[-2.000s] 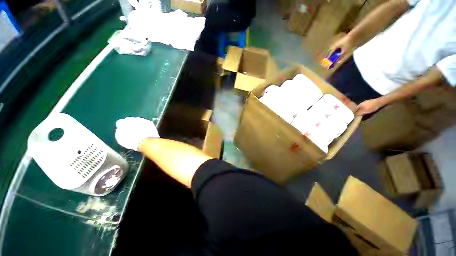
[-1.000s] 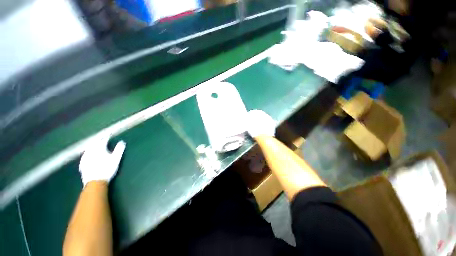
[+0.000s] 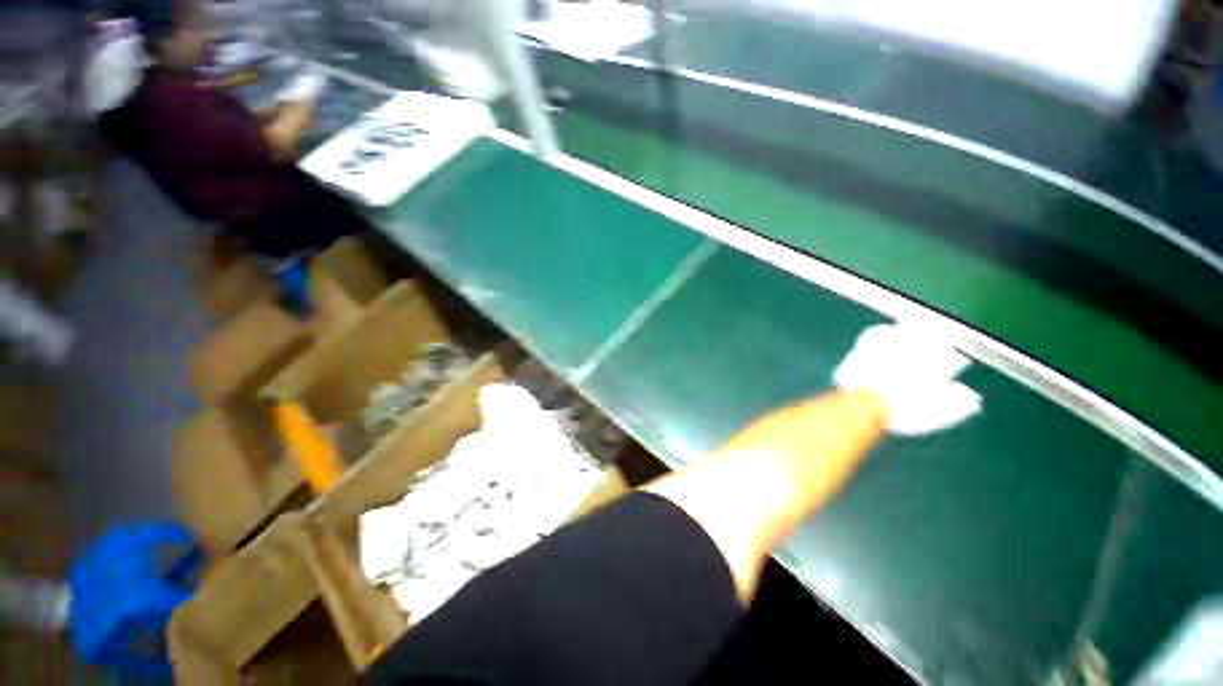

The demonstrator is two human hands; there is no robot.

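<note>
My left hand (image 3: 905,382), in a white glove, lies on the green bench (image 3: 805,322) near the rail beside the belt. It is blurred; the fingers look apart and no object shows in it. A whitish piece (image 3: 1191,657), perhaps the housing, is cut off at the bottom right corner. My right hand is not in view.
An open carton of white parts (image 3: 490,503) stands below the bench edge. Beside it are a carton of greyish round parts (image 3: 419,382), an orange strip (image 3: 309,446) and a blue stool (image 3: 134,590). A seated person (image 3: 221,148) is near a white tray (image 3: 400,141).
The view has swung left. The housing, which lay beside my right hand, has left the middle of the picture, and my right hand is out of view. My left hand now appears at the right.
</note>
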